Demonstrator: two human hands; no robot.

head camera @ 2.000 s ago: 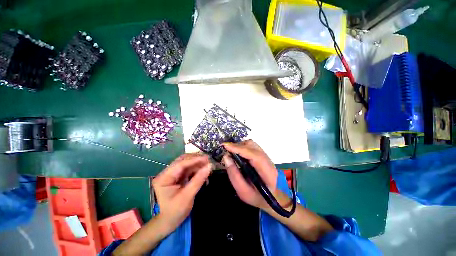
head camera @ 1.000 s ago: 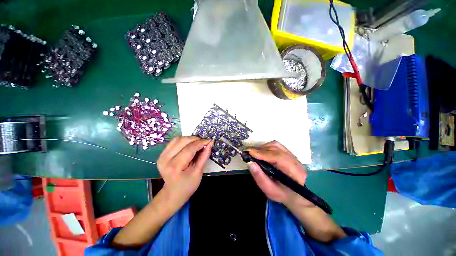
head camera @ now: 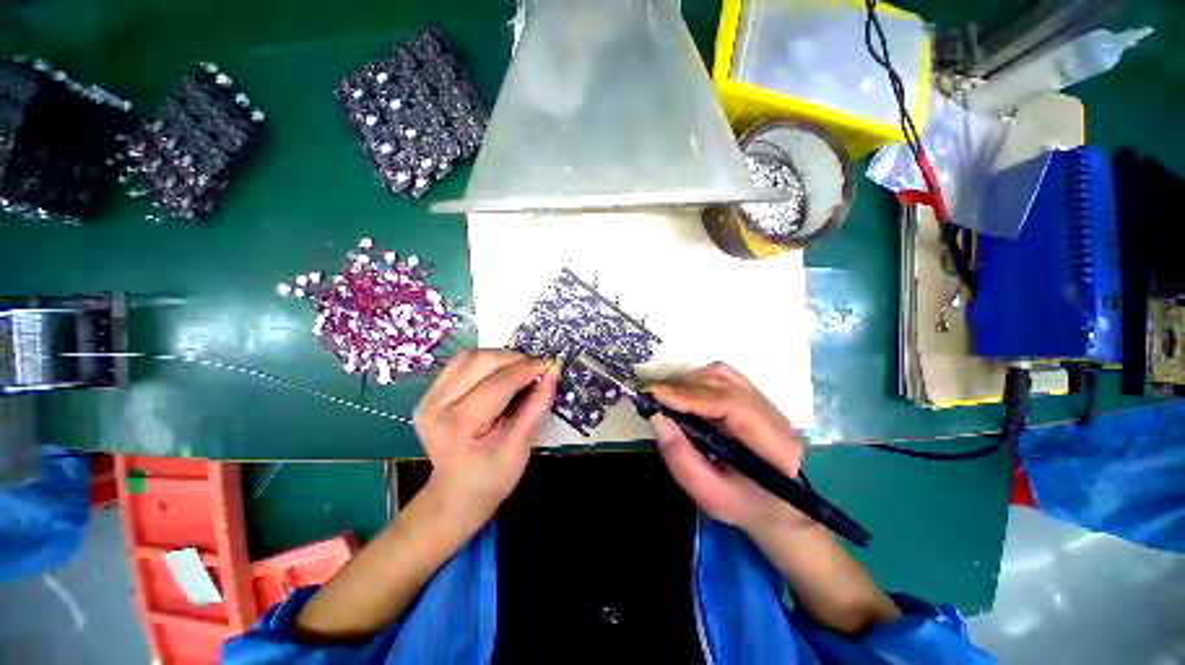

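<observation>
A dark PCB panel with silvery spots lies tilted on the white work sheet. My right hand holds the black soldering iron, its thin metal tip at the panel's middle. My left hand is at the panel's left edge, thumb and fingertips pinched near the iron tip on the solder wire, which runs in from the left. The wire's end at the fingertips is too small to make out. A loose pile of small white and pink-red components lies left of the sheet.
Stacked panels stand at the back left. The solder reel is far left. A fume hood overhangs the sheet's back edge. The tip-cleaning tin, yellow tray and blue station are right. A red-orange bin sits below.
Since two seconds ago, my right hand has moved right and the iron now reaches the panel's middle. My left hand has moved up to the panel. Over the last second both hands are nearly unchanged.
</observation>
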